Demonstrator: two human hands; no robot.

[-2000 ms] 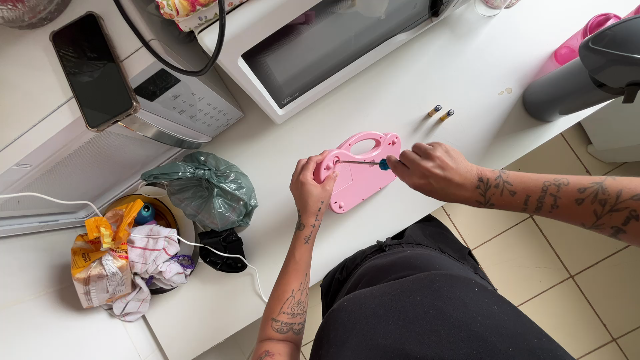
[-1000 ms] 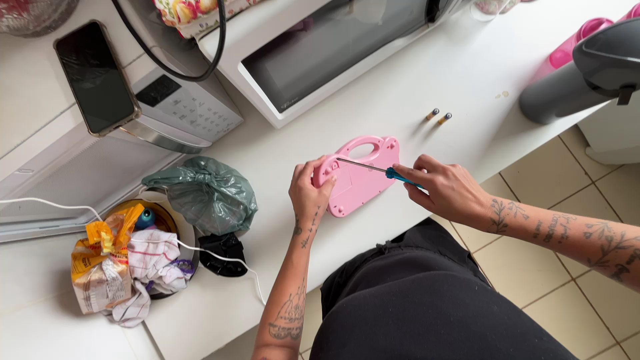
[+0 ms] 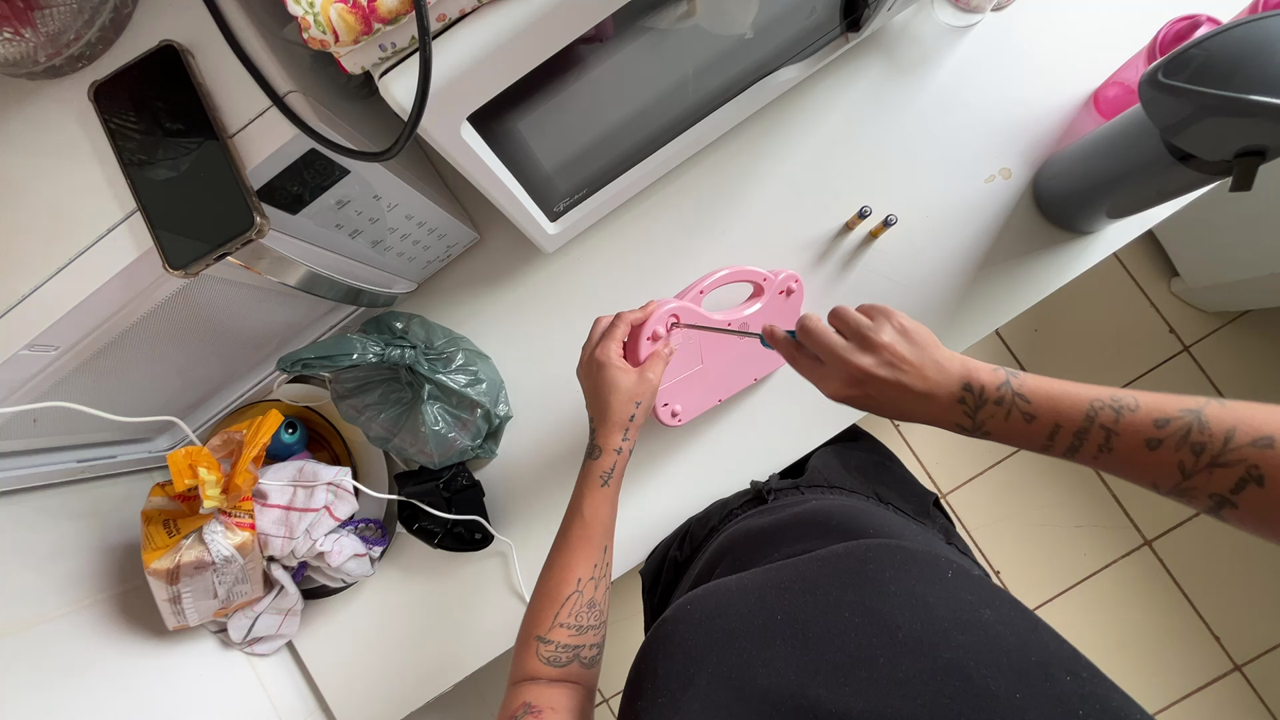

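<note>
A pink plastic toy casing with a loop handle (image 3: 715,375) lies back side up at the counter's front edge. My left hand (image 3: 622,365) grips its left end, the thumb near a round foot. In my right hand (image 3: 865,360) is a screwdriver (image 3: 715,329), its blue handle mostly hidden by my fingers. The shaft runs left over the casing, and its tip is at the recess near my left thumb. Two small batteries, one (image 3: 858,217) beside the other (image 3: 883,226), stand on the counter beyond the casing.
A white oven (image 3: 560,225) stands behind the casing, with a microwave (image 3: 400,225) bearing a phone (image 3: 175,155) to its left. Left of my forearm are a green plastic bag (image 3: 410,385), a black bag (image 3: 445,505), a cloth (image 3: 305,510) and a white cable (image 3: 430,508). A grey thermos (image 3: 1110,180) stands at right.
My right hand has shifted and turned slightly on the screwdriver's handle. The screwdriver's tip stays near the same end of the casing, and my left hand keeps its hold.
</note>
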